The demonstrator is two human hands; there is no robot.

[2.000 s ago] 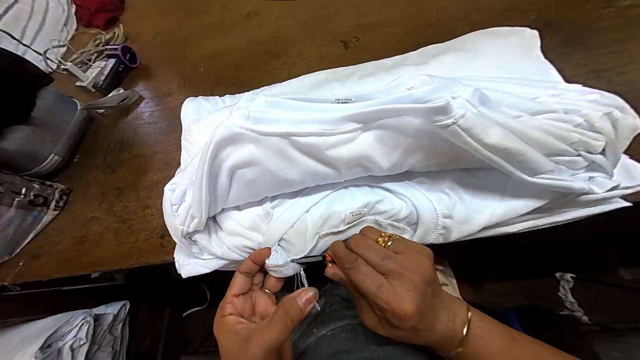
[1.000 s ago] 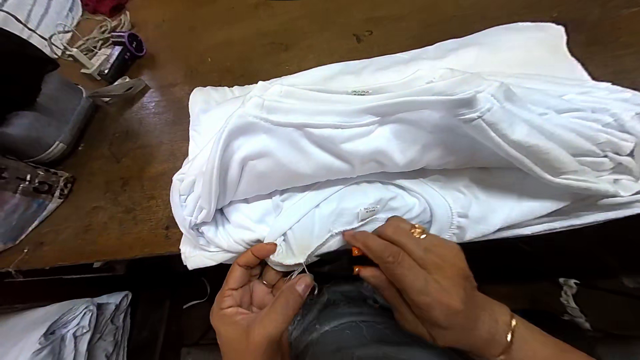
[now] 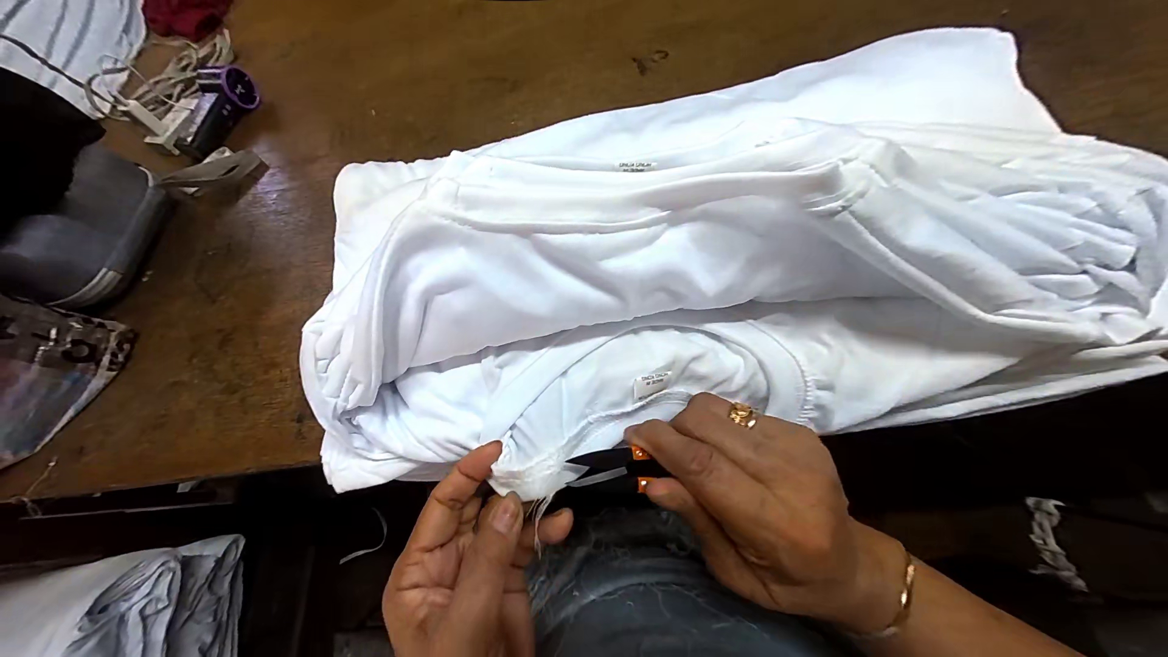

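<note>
White knit garments [image 3: 593, 274] lie piled on a wooden table, with a neckband of the lower one at the near edge. My left hand [image 3: 474, 557] pinches the seam end of that neckband between thumb and fingers; loose white threads hang from it. My right hand [image 3: 757, 493] holds small black thread snips [image 3: 611, 467] with orange marks. The blades point left and stand apart, their tips close to the seam end. A small white label [image 3: 653, 384] with writing sits inside the lower neckband.
At the left of the wooden table [image 3: 246, 365] are a grey machine part [image 3: 82, 228], a purple-and-black device [image 3: 224, 100], a coiled cord and a printed bag [image 3: 55, 374]. Folded white and grey cloth [image 3: 137, 602] lies below, at lower left.
My right hand with the snips has moved away from the seam end, then back towards it. My left hand has kept its pinch on the seam end.
</note>
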